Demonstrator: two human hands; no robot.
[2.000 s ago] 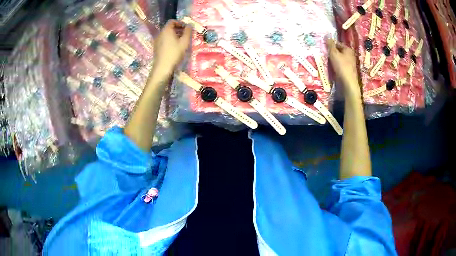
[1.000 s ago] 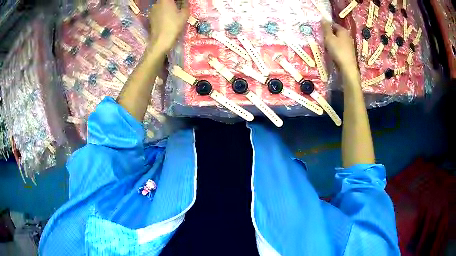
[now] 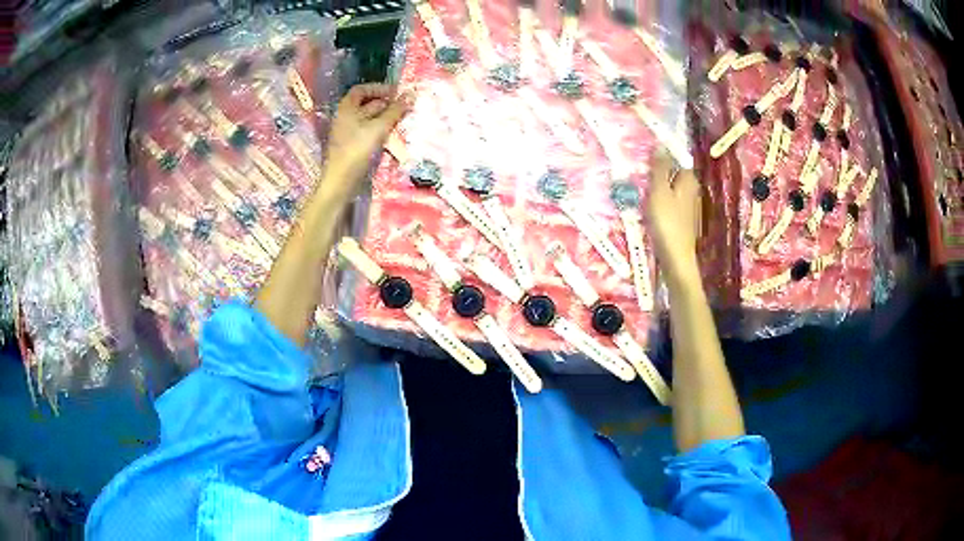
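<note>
A pink-red tray [image 3: 423, 241] lies in front of me with rows of round black watch-like parts [image 3: 538, 310] on cream straps. Clear, glaring plastic film [image 3: 476, 122] covers the middle and far rows; the nearest row shows dark and uncovered, its straps overhanging the near edge. My left hand [image 3: 365, 122] is at the left side of the tray, fingers pinched on the film's edge. My right hand [image 3: 674, 206] is at the right side, fingers bent at the film's edge; its fingertips are partly blurred.
A film-covered tray [image 3: 217, 185] and a glaring film-covered stack [image 3: 58, 211] stand to the left. Another loaded tray [image 3: 814, 238] stands close on the right, with a further tray edge beyond. Dark red material [image 3: 872, 491] lies low at the right.
The tray and both hands show lower in the picture, revealing more far rows. The film now reaches nearer over the second row. The right hand sits slightly further left.
</note>
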